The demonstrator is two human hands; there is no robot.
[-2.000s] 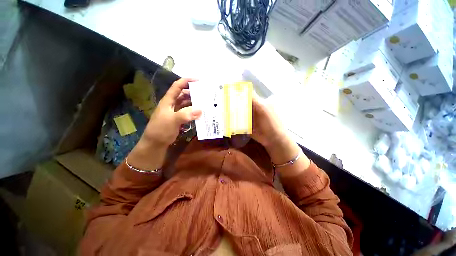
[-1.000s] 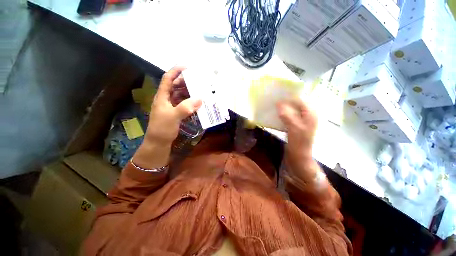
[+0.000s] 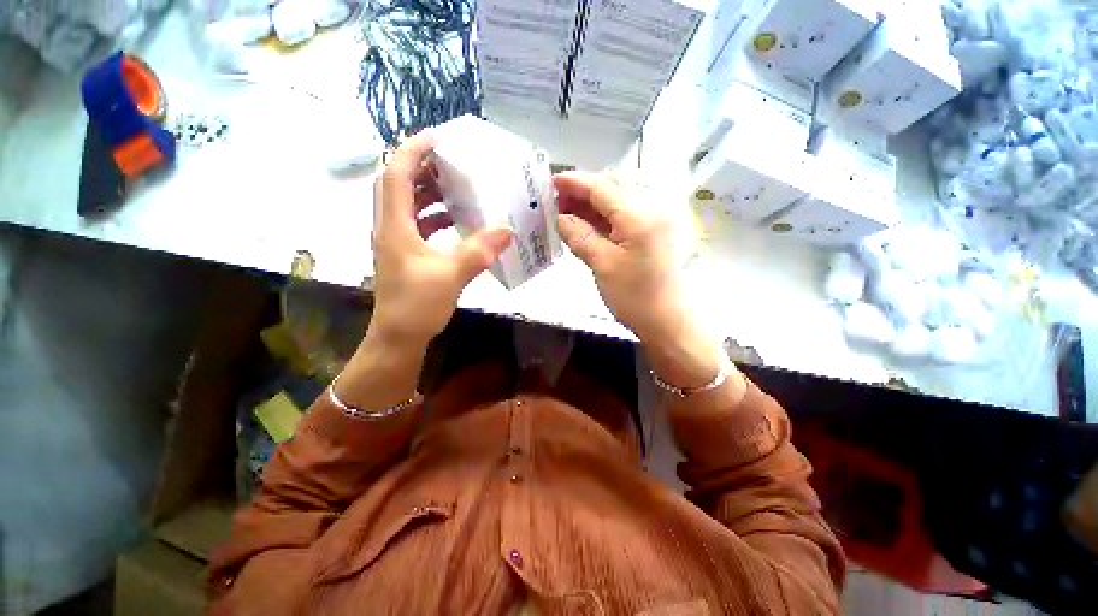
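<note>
A white retail box (image 3: 491,181) is held up above the table's front edge, tilted, with a printed side carrying small dark text and a black dot towards the right. My left hand (image 3: 421,247) grips the box from its left side, thumb on the near face. My right hand (image 3: 626,247) is at the box's right edge, fingers bent, fingertips at or very near the printed side. Whether the right fingertips press on it is hard to tell. No yellow paper shows in either hand.
Black cables (image 3: 415,66) lie behind the box. A blue and orange tape dispenser (image 3: 127,111) is at the left on a dark flat thing. Stacked white boxes (image 3: 771,169) stand behind and right. Bagged white pieces (image 3: 921,295) lie at the right. A brown carton (image 3: 181,566) is below left.
The yellow paper has left my right hand, which is now back at the box. The box is turned to show more sides. The view has swung, bringing the tape dispenser in.
</note>
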